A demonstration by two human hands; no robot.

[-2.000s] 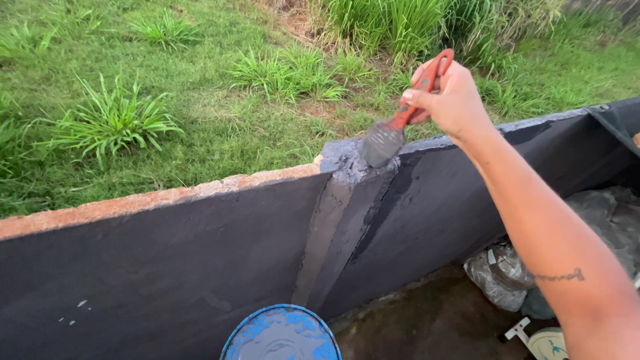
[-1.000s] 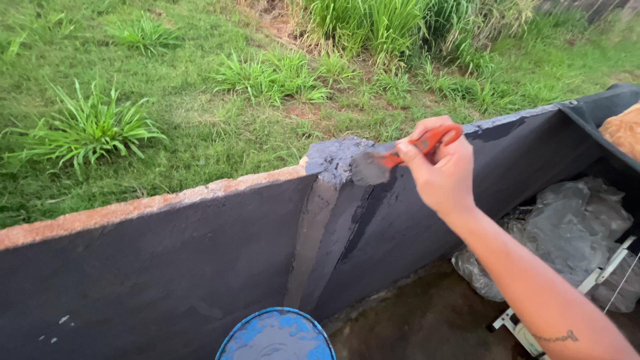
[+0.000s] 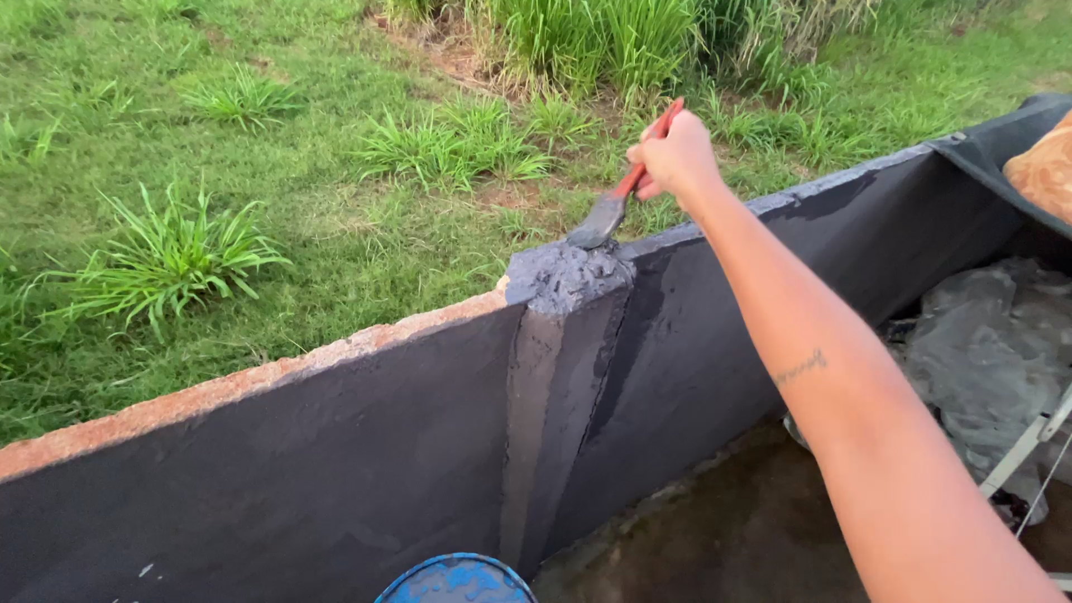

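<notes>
My right hand [image 3: 674,155] is closed around the red handle of a paintbrush [image 3: 605,216], held tilted with its bristles down. The grey-coated bristles touch the far side of the rough top of a pillar [image 3: 569,272], which is covered in wet-looking dark grey coating. The pillar joins a low wall [image 3: 335,461] whose inner face is dark grey. Left of the pillar the wall's top edge [image 3: 251,377] is bare and reddish; to the right it is grey. A blue-rimmed round container [image 3: 456,578], its top smeared with grey, shows at the bottom. My left hand is not in view.
Grass and weeds [image 3: 184,260] grow behind the wall. At the right lie crumpled clear plastic sheeting [image 3: 988,352], a white metal frame [image 3: 1026,452] and a dark cloth [image 3: 988,159] draped over the wall beside an orange patterned thing [image 3: 1047,172]. The floor [image 3: 712,519] looks brown and damp.
The brush has gone from a low, nearly level hold at the pillar top's right side to a steeper one at its far side, my right hand now higher above it.
</notes>
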